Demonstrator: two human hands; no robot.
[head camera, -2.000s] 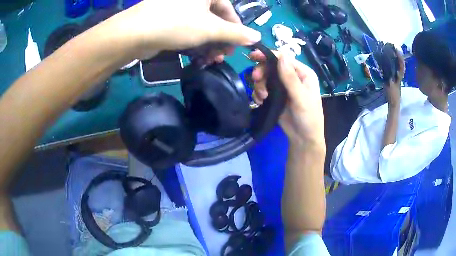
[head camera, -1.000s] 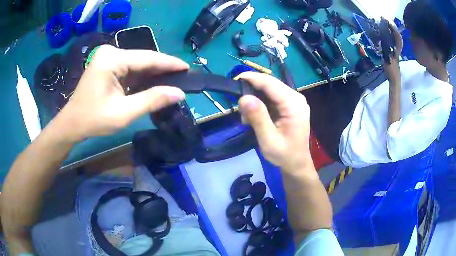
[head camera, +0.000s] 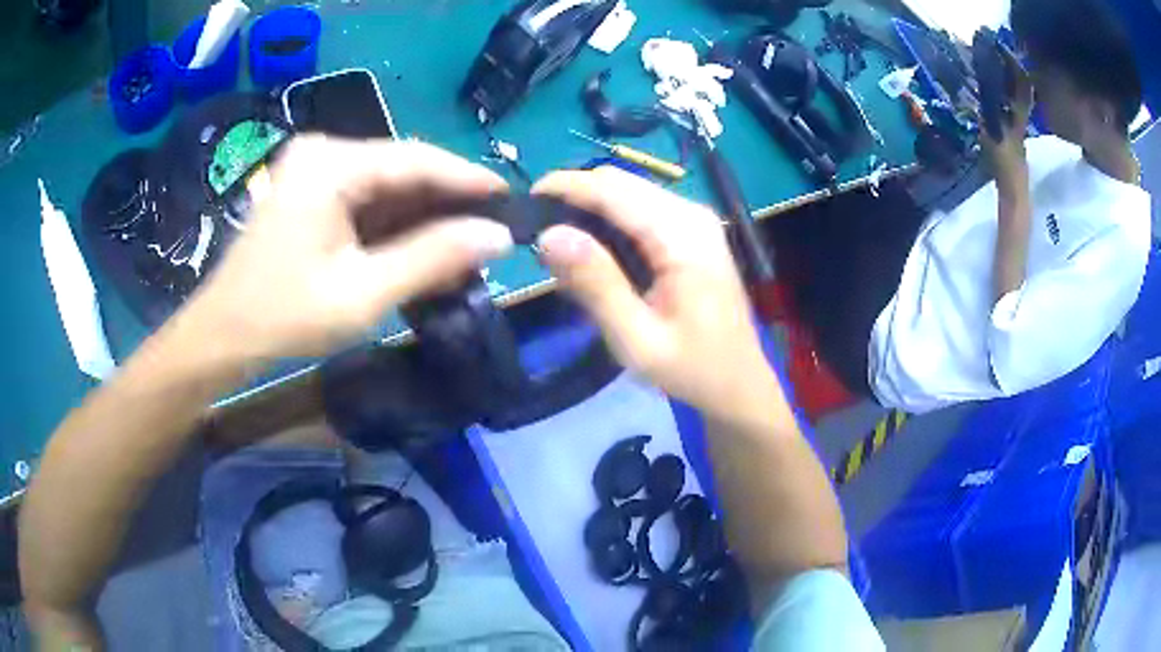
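Black headphones (head camera: 458, 363) hang from both hands in front of the bench edge, above the blue bin. My left hand (head camera: 369, 236) pinches the black band between thumb and fingers. My right hand (head camera: 643, 268) pinches the same band close beside it, fingertips nearly touching. Most of the band is hidden by the hands, and the cups are dark and blurred. Another pair of black headphones (head camera: 382, 532) rests on the lap.
The bin (head camera: 541, 567) with a white lining holds several black round parts. On the green bench (head camera: 439, 57) are blue cups (head camera: 283, 46), a phone (head camera: 337, 107), open ear cups (head camera: 127, 210), a white tube (head camera: 73, 280) and a yellow-handled screwdriver (head camera: 647, 161). A coworker (head camera: 1025, 299) sits at right.
The hands have turned the headphones from the cups in front to the band on top. Since a second ago, the two hands have come closer together on the band.
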